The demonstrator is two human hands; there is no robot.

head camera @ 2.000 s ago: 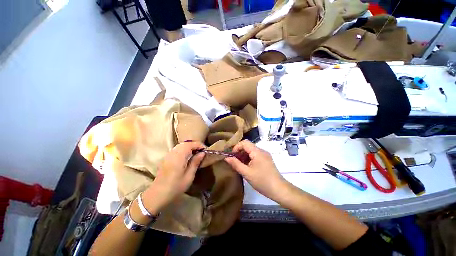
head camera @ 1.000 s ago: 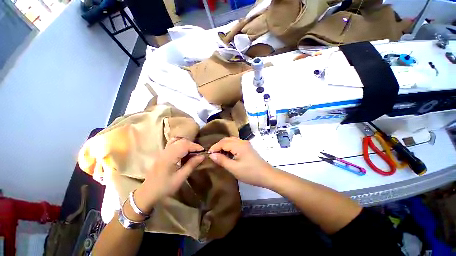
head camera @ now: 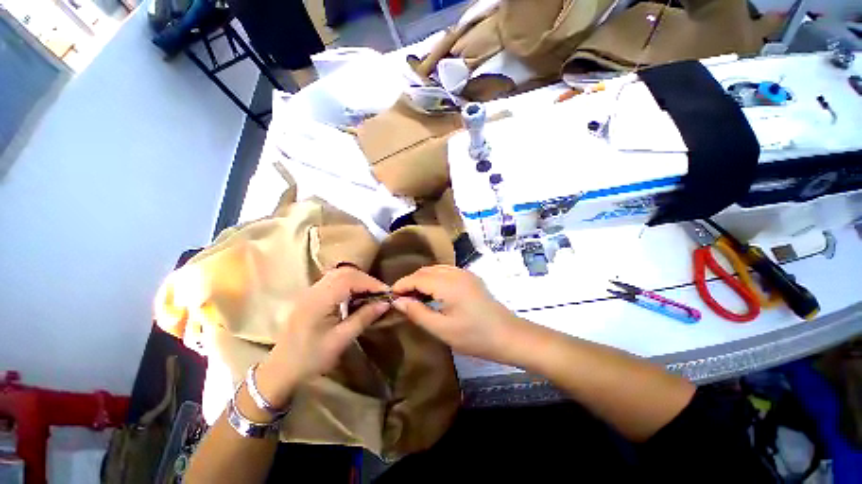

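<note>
A large tan cloth garment point(head camera: 274, 255) lies bunched at the left of the white table and drapes over its front edge. My left hand point(head camera: 331, 317) and my right hand point(head camera: 454, 307) meet over it, fingertips nearly touching. Both pinch a narrow dark strip point(head camera: 364, 301) at the garment's edge between thumbs and fingers. The fingers cover most of the strip, and I cannot tell whether it is a seam or a zip. The presser foot point(head camera: 535, 257) of the sewing machine is to the right of my hands, with no garment seen under it.
The white sewing machine head point(head camera: 567, 151) has a black band point(head camera: 704, 142). Thread snips point(head camera: 657, 301), red-handled scissors point(head camera: 726, 288) and a screwdriver point(head camera: 780, 279) lie at right. Brown cloth point(head camera: 652, 43) is heaped behind. A person's leg point(head camera: 304, 76) shows at the back.
My hands have come together along the dark strip, from a wider grip with the strip stretched between them. The view has shifted slightly.
</note>
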